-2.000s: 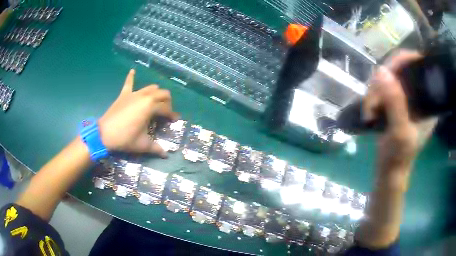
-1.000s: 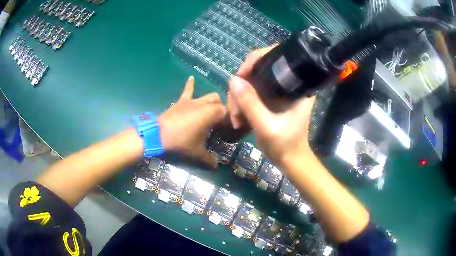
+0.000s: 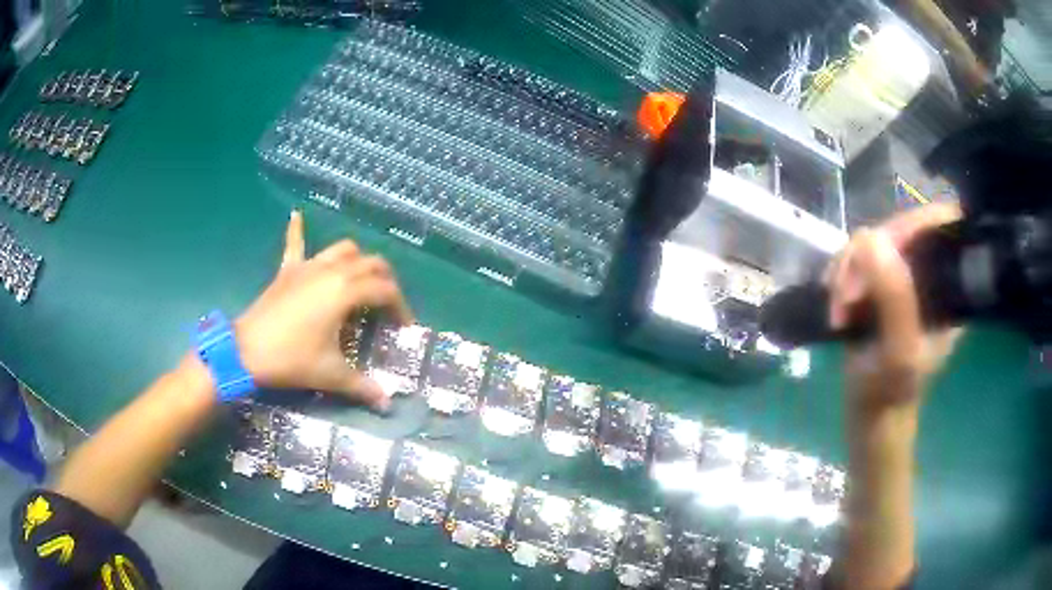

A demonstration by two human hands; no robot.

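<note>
Several small circuit boards lie on the green mat in two long rows, an upper row (image 3: 513, 393) and a lower row (image 3: 481, 504). My left hand (image 3: 323, 314) is at the left end of the upper row, thumb and fingers around the end board, which it partly hides. My right hand (image 3: 894, 282) is blurred and holds a thick black electric screwdriver (image 3: 969, 271). The driver's dark nose is at the front metal block of the screw feeder (image 3: 721, 297); whether it touches cannot be told.
A clear ribbed component tray (image 3: 450, 150) lies beyond the rows, left of the feeder. An orange object (image 3: 661, 113) is behind the feeder's left side. A pale container (image 3: 865, 81) stands behind it. Short rows of small parts (image 3: 60, 136) lie at far left.
My right hand has moved the screwdriver from beside my left hand rightwards to the feeder. The view has shifted, and my left hand is still at the upper row's left end.
</note>
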